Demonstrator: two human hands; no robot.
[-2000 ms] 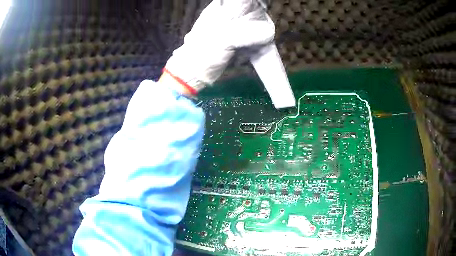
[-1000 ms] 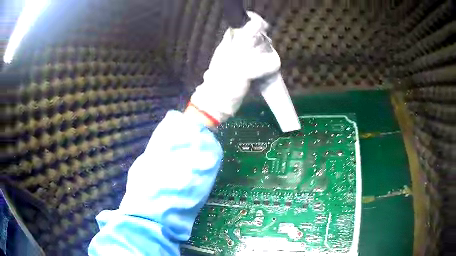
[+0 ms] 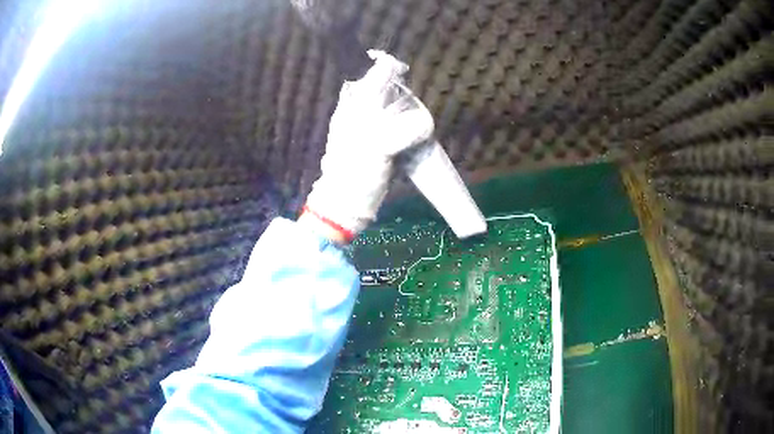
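A large green circuit board (image 3: 450,331) lies solder side up, with a pale outline, dense solder points and white glare along its lower part. My left hand (image 3: 365,140), in a white glove with a red band at the wrist, is closed around a tool with a flat white nozzle (image 3: 448,193). The nozzle points down and right, its tip over the board's far edge; whether it touches the board cannot be told. A dark part of the tool or a hose runs up from the glove. My light blue sleeve hides the board's left side. My right hand is not in view.
Egg-crate foam (image 3: 127,254) lines the walls at the left, back and right. The dark green support surface (image 3: 611,297) has worn seams and a yellowish right edge. A bright light glares at the top left.
My left hand and the nozzle are lower and further left in the picture. The board and booth have also shifted left and down as the view moved. The nozzle stays over the board's far part.
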